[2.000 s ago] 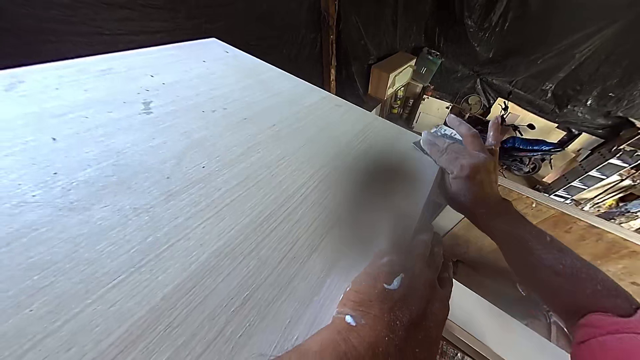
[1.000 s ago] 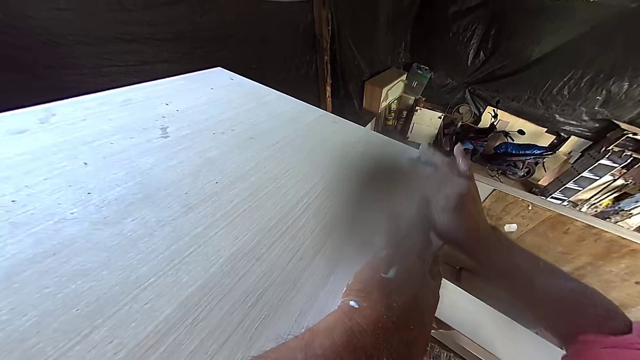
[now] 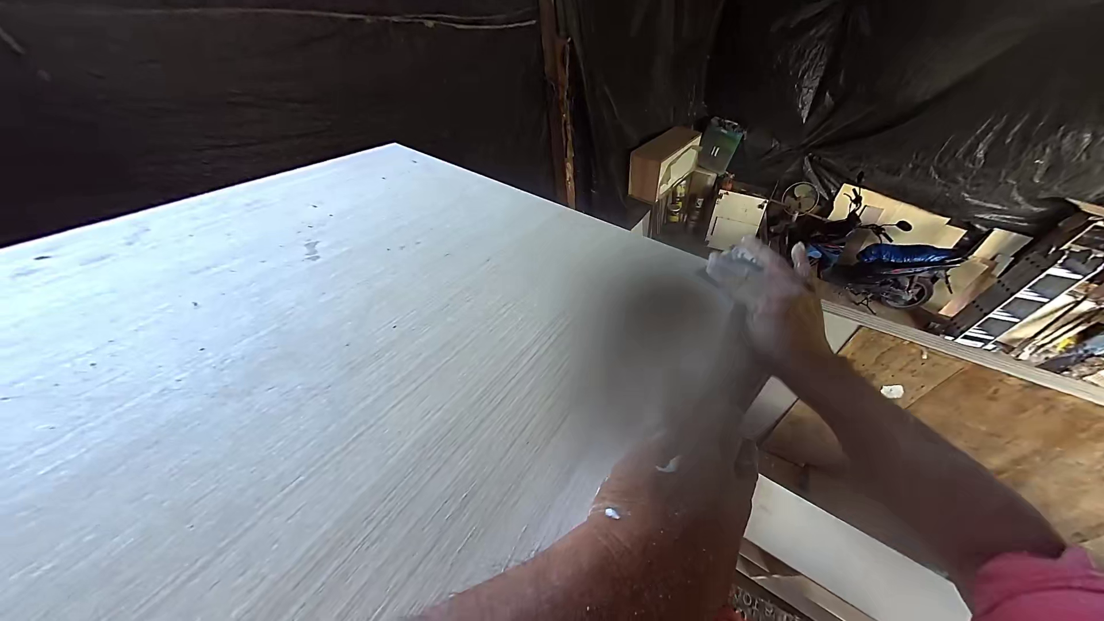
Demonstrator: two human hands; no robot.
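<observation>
A large pale wood-grain panel (image 3: 345, 345) with light dust and dark specks fills the left and middle. At its right edge, my right hand (image 3: 780, 310), whitened with dust, is closed around the far end of a dark, flat, bar-like tool (image 3: 743, 349). Closer to me, my left hand (image 3: 681, 500) lies at the same edge, by the near end of the tool. White smears mark its back and wrist. A grey blur covers the panel beside the hands and part of the left hand, so its fingers and grip are not clear.
Below the panel at right are a pale board (image 3: 845, 535) and brown plywood (image 3: 1000, 423) with a white scrap (image 3: 892, 392). Behind stand a motorcycle (image 3: 897, 259), a wooden cabinet (image 3: 660, 168) and a fan (image 3: 800, 197). Black plastic sheeting (image 3: 931, 103) hangs at the back.
Both hands have shifted along the panel's right edge toward its far corner. The view has tilted upward, showing more of the dark sheeting.
</observation>
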